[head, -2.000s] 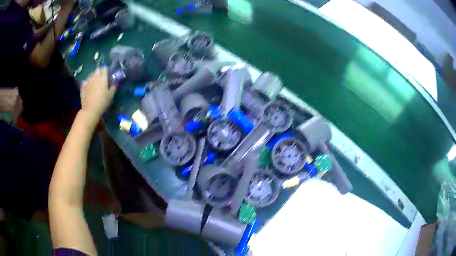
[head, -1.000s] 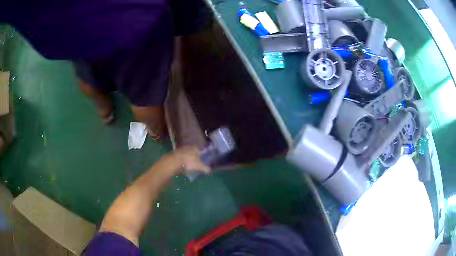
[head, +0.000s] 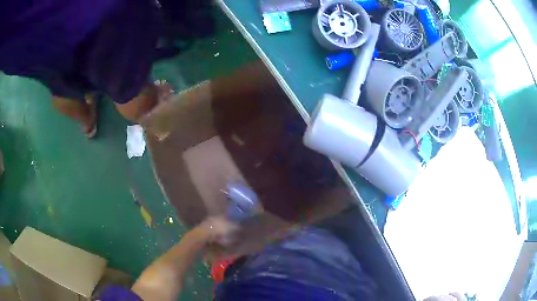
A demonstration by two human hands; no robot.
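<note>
My left hand (head: 219, 231) is blurred, low over an open brown box below the bench edge. A small grey-purple plastic part (head: 240, 201) is at its fingertips and looks held; its shape is unclear. My right hand (head: 446, 297) shows only as a sliver at the bottom edge, by the white sheet (head: 450, 235); its grip is hidden. Grey fan housings (head: 397, 97) with round spoked heads lie heaped on the green bench, with blue battery cells (head: 340, 60) and green circuit boards (head: 277, 22) among them.
The brown box (head: 176, 159) stands on the green floor beside the bench edge (head: 297, 103). A person's bare legs (head: 76, 111) are behind it. Another cardboard box (head: 56, 258) is at lower left. Dark cloth (head: 300, 267) and a red item (head: 221, 270) are below my arm.
My left hand has moved from over the bench, down past its edge, to over the brown box with the grey part. The view has swung downward. A sliver of my right hand has appeared.
</note>
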